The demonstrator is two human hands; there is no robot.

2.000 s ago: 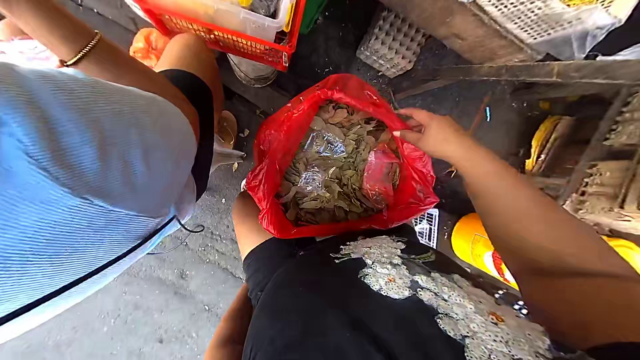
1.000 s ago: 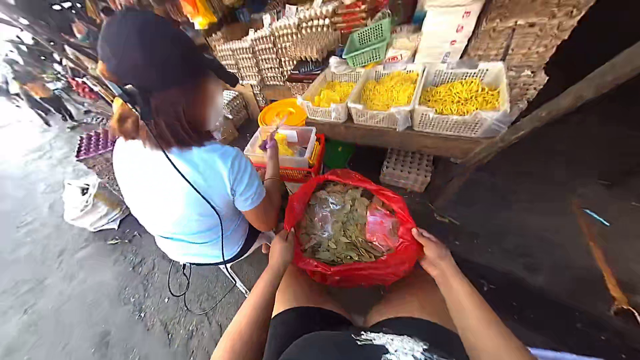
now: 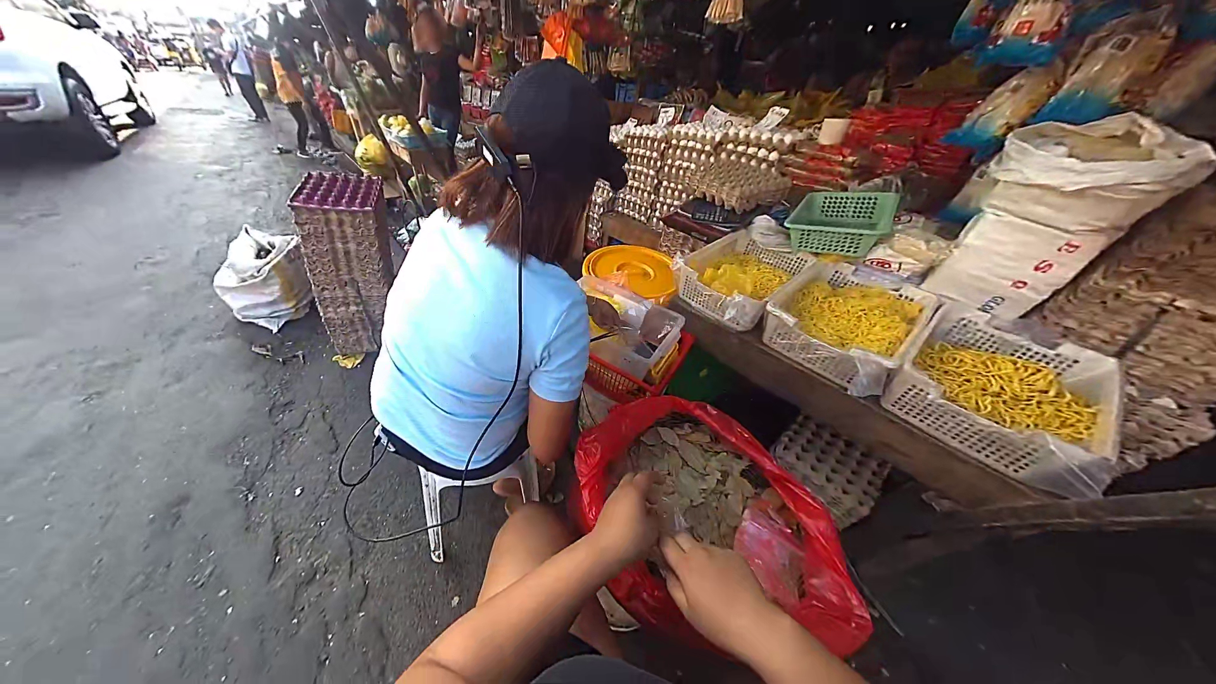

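Note:
A red plastic bag [image 3: 836, 608] stands wide open at my knees, filled with dried leaves [image 3: 698, 475]. Over its near left part my left hand [image 3: 629, 518] is closed, fingers bent, close beside my right hand [image 3: 712, 584]. Thumb and fingers of both hands come near each other, and a bit of clear plastic seems to show between them; what each one grips is too small to tell. On the leaves, to the right of my hands, lies a pinkish-red plastic packet [image 3: 768, 551].
A person in a light blue shirt [image 3: 475, 332] sits on a white plastic stool [image 3: 435, 513] at the left. Perforated baskets of yellow noodles [image 3: 850, 318] line a wooden ledge [image 3: 836, 413]. Egg trays [image 3: 831, 465] lean below it. A red crate [image 3: 617, 380] stands beyond the bag.
Both hands have left the bag's rim, where they were a second ago, and come together over the leaves. The view has swung up and left.

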